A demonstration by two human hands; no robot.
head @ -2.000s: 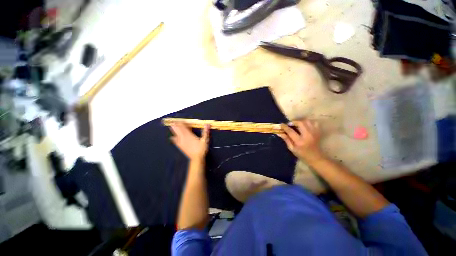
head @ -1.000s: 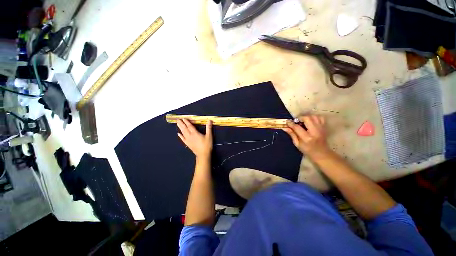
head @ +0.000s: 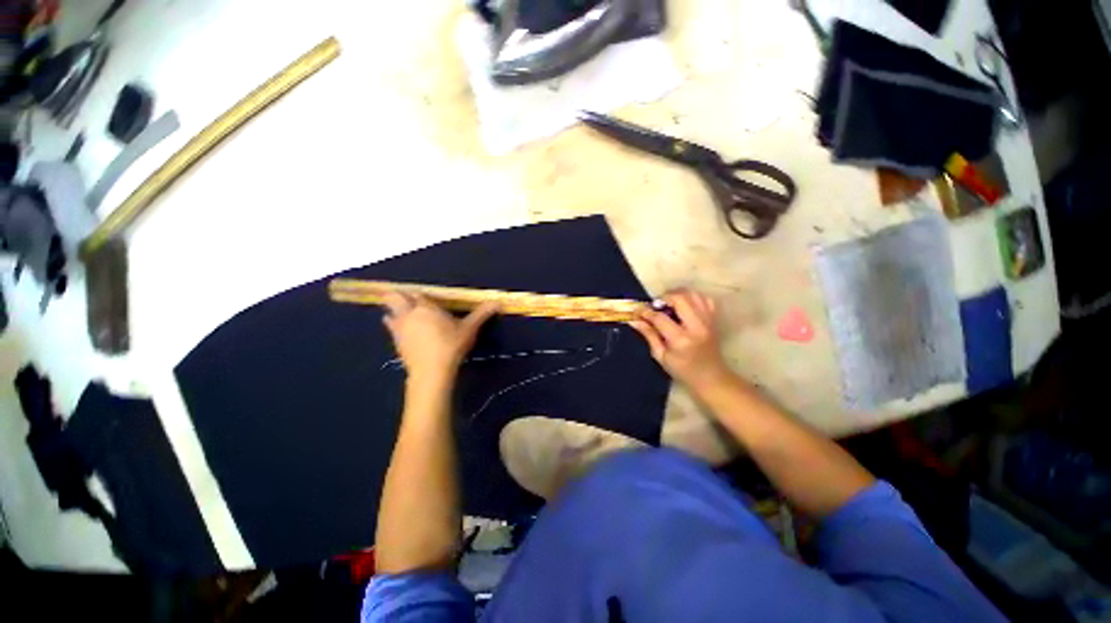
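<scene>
A dark fabric panel (head: 305, 414) with a curved edge lies in front of me. Thin white chalk lines (head: 536, 369) show on it below a wooden ruler. The ruler (head: 536, 301) lies nearly level across the panel. My left hand (head: 426, 335) holds the ruler down left of its middle, thumb and fingers spread along its lower edge. My right hand (head: 686, 341) has its fingers closed at the ruler's right end, near the panel's right edge. A small dark and pale thing shows at these fingertips; I cannot tell what it is.
Shears (head: 719, 170) lie beyond the panel, with an iron (head: 567, 43) on pale cloth behind. Pink chalk (head: 796, 325), a gridded sheet (head: 895, 310) and folded dark cloth (head: 914, 104) are at right. A yellow yardstick (head: 213, 144) and another dark panel (head: 140, 475) are at left.
The view has shifted, so the table's things sit further left in the picture. My left hand has turned slightly and still presses the ruler. My right hand stays at the ruler's right end.
</scene>
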